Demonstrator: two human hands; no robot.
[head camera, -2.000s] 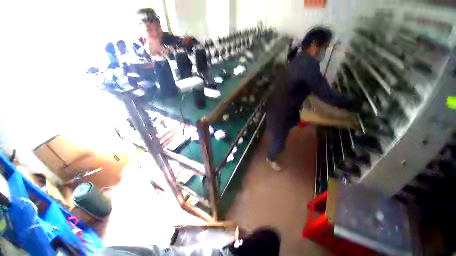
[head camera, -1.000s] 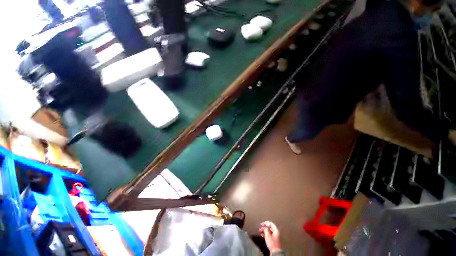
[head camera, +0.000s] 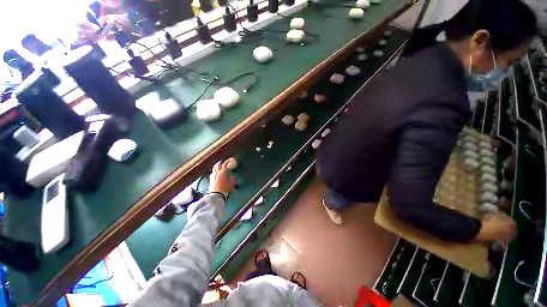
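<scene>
My left hand (head camera: 222, 178), in a grey sleeve, reaches over the lower green shelf (head camera: 243, 192). Its fingers are closed around a small pale rounded unit (head camera: 232, 163), partly hidden by them. A skin-coloured patch, possibly my right hand (head camera: 216, 290), shows small and blurred at the bottom edge; its grip cannot be made out. Other pale units (head camera: 300, 123) lie further along the lower shelf. White rounded units (head camera: 227, 96) lie on the upper green shelf (head camera: 180, 144).
A wooden rail (head camera: 240, 131) edges the upper shelf. Black adapters (head camera: 202, 30) and cables line its back. A masked person (head camera: 402, 126) stands at right, holding a carton (head camera: 432, 240) with a tray of units beside a tiered rack (head camera: 414, 270). A red crate (head camera: 372, 298) is at the bottom edge.
My left hand has come into view over the lower shelf. The view has shifted along the shelves, and the other person appears closer and bent over the carton.
</scene>
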